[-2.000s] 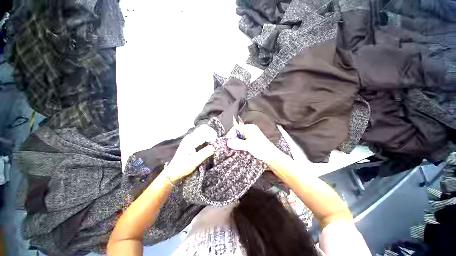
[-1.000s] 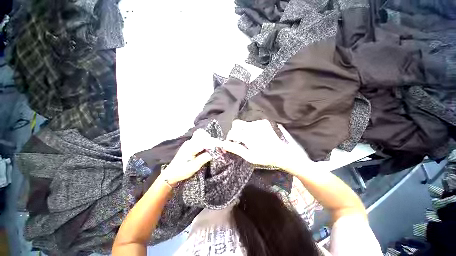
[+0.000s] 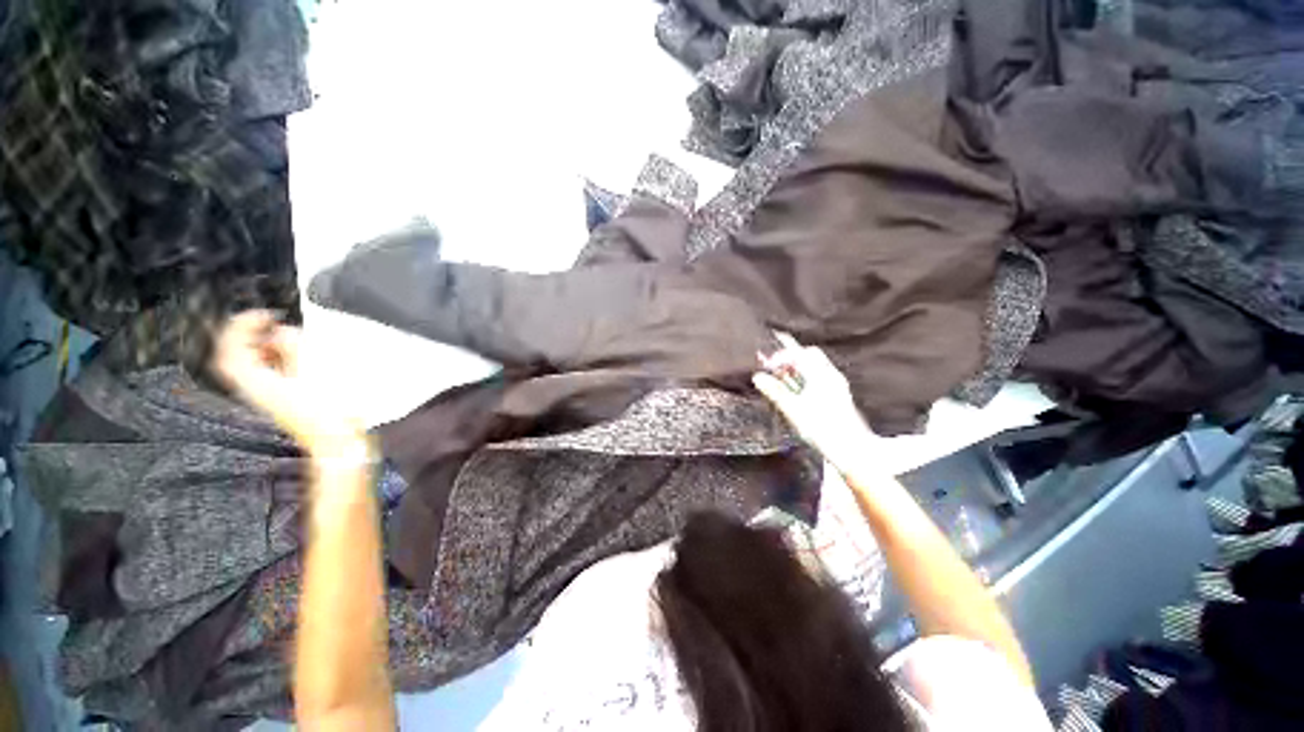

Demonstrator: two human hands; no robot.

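Observation:
A speckled grey coat [image 3: 572, 501] with dark brown lining lies across the near edge of the table in front of me. Its brown lining sleeve [image 3: 572, 315] stretches out to the left over the white table. My right hand [image 3: 804, 389] is at the right end of the lining, fingers bent at the speckled border; a small dark thing shows in it, too small to name. My left hand [image 3: 258, 358] is blurred, raised at the left beyond the sleeve end, and looks empty.
The white table [image 3: 472, 129] runs away from me. Brown-lined coats [image 3: 887, 215] are heaped at the right. Plaid garments [image 3: 129, 172] are piled at the far left, with speckled garments [image 3: 186, 501] hanging below them. Grey-blue floor shows at the lower right.
Both hands were together on a bunched speckled part. My left hand has let go and moved far left; my right moved slightly right. The coat is spread out and its lining sleeve extends left.

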